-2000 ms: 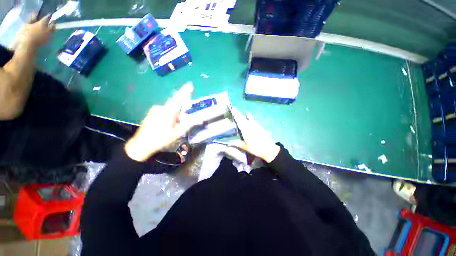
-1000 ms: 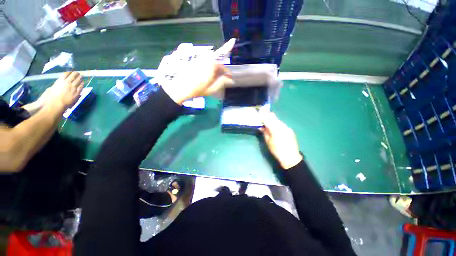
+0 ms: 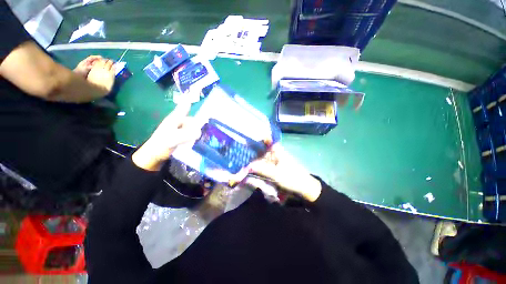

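Note:
A blue and white retail box (image 3: pixel 227 145) with a dark keypad phone picture is held in front of my body, over the bench's near edge. My left hand (image 3: pixel 169 136) grips its left side. My right hand (image 3: pixel 283 171) grips its lower right side. An open box (image 3: pixel 307 126) stands on the green bench to the right of the held box. Its pale lid (image 3: pixel 316 64) is up at the back and a flap sticks out at the right. A pale item and a yellow patch (image 3: pixel 319 108) show inside it.
Two retail boxes (image 3: pixel 194 76) lie at the back left, near white printed sheets (image 3: pixel 241 34). A tall blue box stack (image 3: pixel 341 22) stands behind the open box, more boxes (image 3: pixel 495 127) at far right. A co-worker's arm (image 3: pixel 41 75) is at left. Red stools (image 3: pixel 50 244) are below.
My hands have come back from the box on the bench and now hold a retail box near my body. The bench box now shows a yellow patch inside. The co-worker's hands have moved.

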